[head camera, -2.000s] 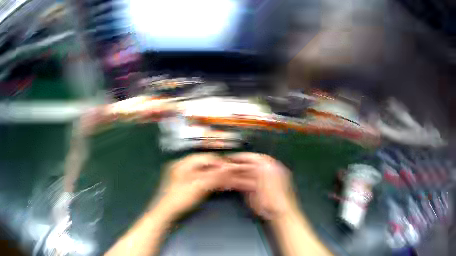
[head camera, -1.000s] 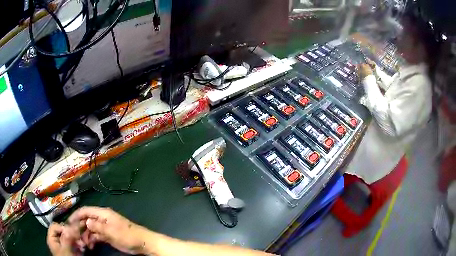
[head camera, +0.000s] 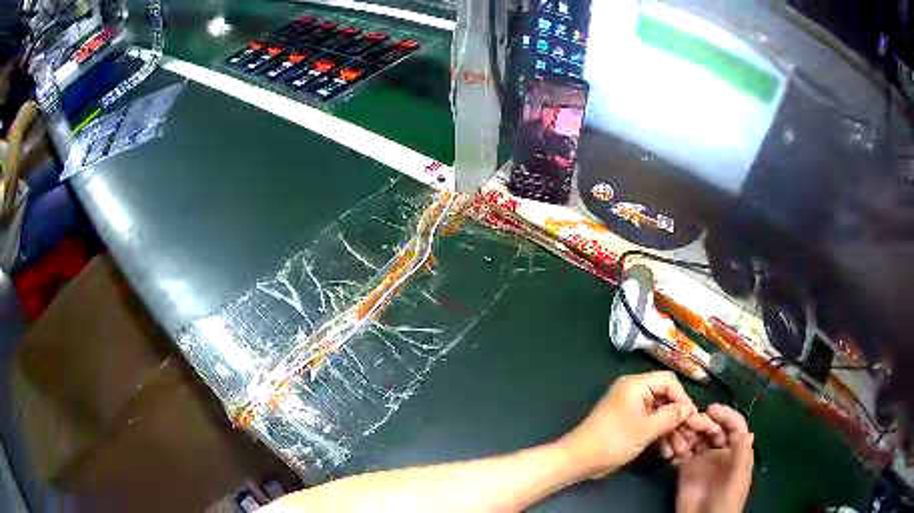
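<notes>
My left hand (head camera: 626, 425) reaches in from the bottom edge at the lower right, with its thumb and fingers curled together. My right hand (head camera: 714, 463) is close beside it, fingers bent, the fingertips of both hands meeting or nearly touching. I see no object between them, but the inside of the fingers is hidden. A white handheld scanner (head camera: 633, 313) with a black cord lies just above the hands, its handle pointing toward them.
Wrinkled clear film (head camera: 341, 321) covers the bench's left part. A taped post (head camera: 475, 100), a phone (head camera: 549, 130), a bright monitor (head camera: 692, 90) and a black mouse pad (head camera: 641, 205) are behind. A filled tray (head camera: 321, 58) lies beyond a white strip. A brown box (head camera: 100, 371) is lower left.
My view has turned from the right side of the bench to the left. The right-hand tray, second scanner and other person are out of view. My hands remain close together, now at lower right.
</notes>
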